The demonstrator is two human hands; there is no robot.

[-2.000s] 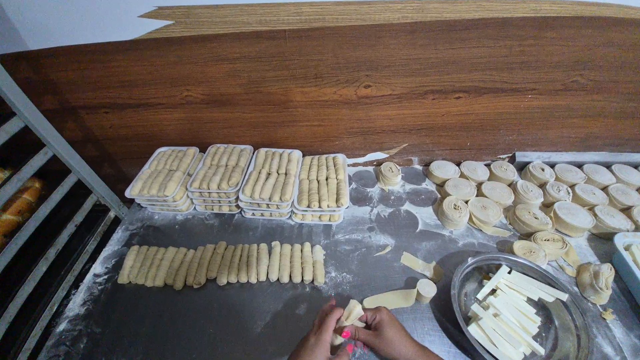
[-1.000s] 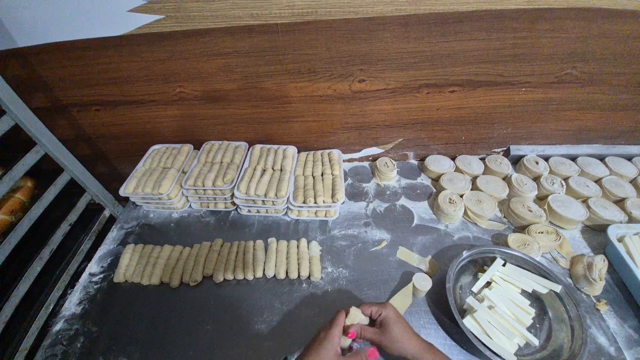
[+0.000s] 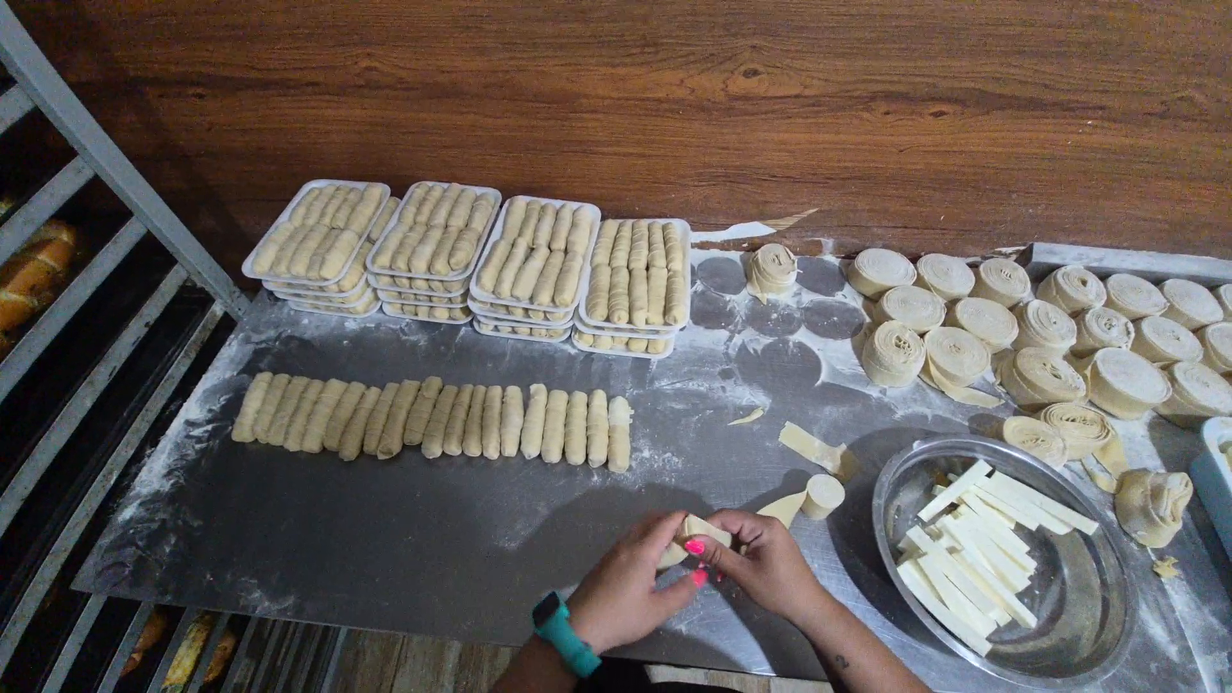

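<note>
Both hands meet at the table's front, my left hand (image 3: 630, 587) and my right hand (image 3: 760, 563) gripping a piece of pale dough (image 3: 701, 531) between them; fingers hide part of it. Just beyond my right hand a small roll of dough strip (image 3: 823, 496) stands with its tail running toward the hands. A metal bowl (image 3: 1107, 597) at the right holds white cheese-like sticks (image 3: 972, 549). Left of the hands lies a row of wrapped dough sticks (image 3: 433, 419). Behind it, stacked white trays (image 3: 635, 274) hold more dough sticks. Coiled dough rolls (image 3: 982, 322) cover the back right.
The floured metal table (image 3: 385, 529) meets a wood-grain wall panel (image 3: 626, 115) at the back. A metal rack (image 3: 96, 144) with bread (image 3: 34, 274) borders the left. A light-blue container (image 3: 1215, 472) is at the right edge. Dough scraps (image 3: 813, 448) lie near the bowl.
Both hands stay together around the dough piece, their fingers shifted on it. The view has tilted down, showing more of the forearms, a wristwatch and the floor.
</note>
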